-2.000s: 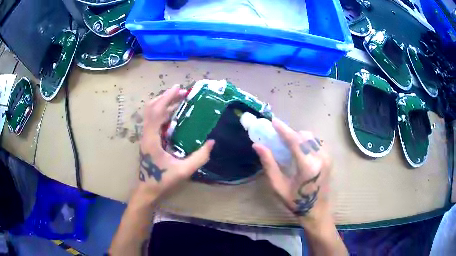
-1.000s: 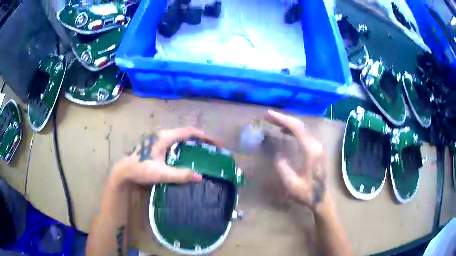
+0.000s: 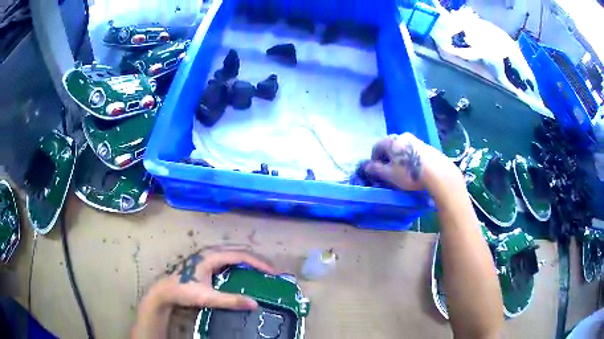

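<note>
A glossy green car body shell [image 3: 261, 287] lies at the bottom centre, cut off by the lower edge. A thin shiny line curves on its dark recess. My left hand [image 3: 210, 286] holds the shell's far left end, thumb on the recess edge. My right hand [image 3: 396, 162] reaches into the near right corner of the blue parts tub [image 3: 285, 197], fingers closed round a small black fitting, partly hidden by the hand. The white glue bottle [image 3: 319, 263] lies on the bench between shell and tub.
Green shells [image 3: 109, 93] are stacked at the left, others [image 3: 491, 189] stand at the right behind my right forearm. Black fittings [image 3: 241, 95] lie loose in the tub. A dark parts heap [image 3: 557, 179] lies far right. A black cable [image 3: 74, 291] crosses the bench at left.
My right hand has let go of the glue bottle and moved forward into the tub. The shell has been turned and brought nearer me in my left hand. The view has tilted up.
</note>
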